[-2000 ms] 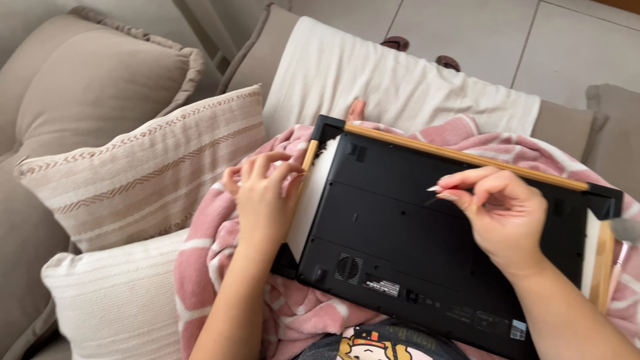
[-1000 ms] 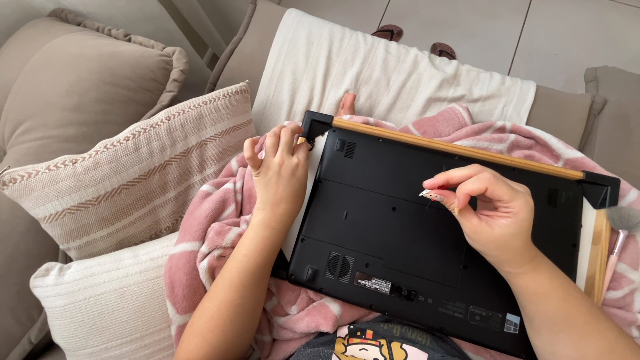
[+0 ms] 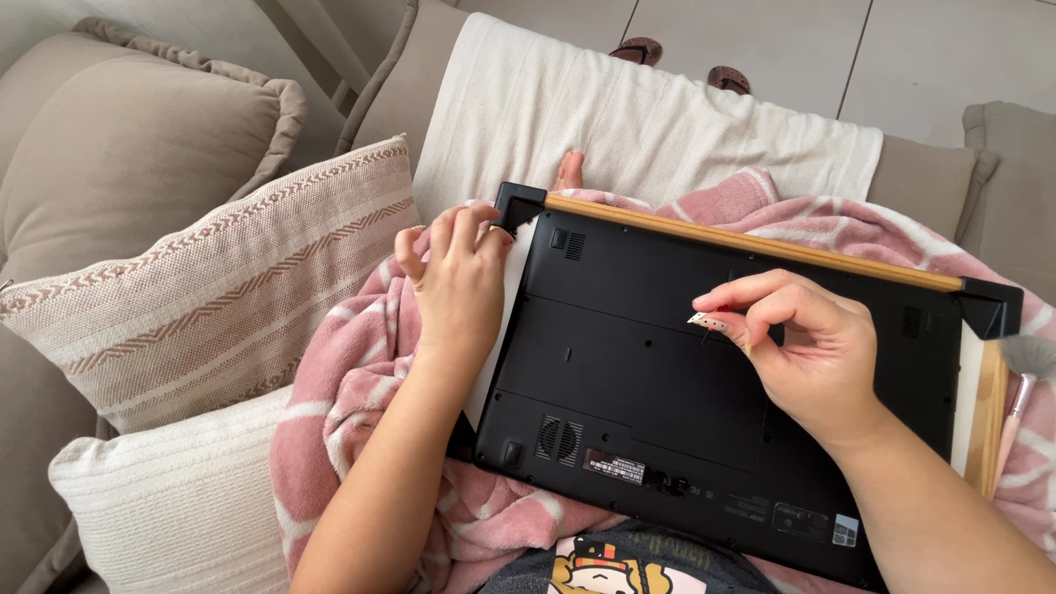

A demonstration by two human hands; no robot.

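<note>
A black laptop lies with its underside up on a wood-framed board with black corner pieces, across the lap. My left hand rests with bent fingers at the board's upper left corner piece; what its fingertips touch is hard to tell. Over the middle of the laptop, my right hand pinches thumb and index finger together. A small dark, thin piece shows just below those fingertips, too small to name. Several screw holes and a label bearing writing show on the laptop's underside.
A pink and white blanket lies under the board. A makeup brush rests at the right edge. Cushions stand on the left, and a white cloth covers the seat beyond a bare foot. Flip-flops lie on the tiled floor.
My left hand has moved up along the board's left side to its upper corner. My right hand stays over the laptop with its fingertips together.
</note>
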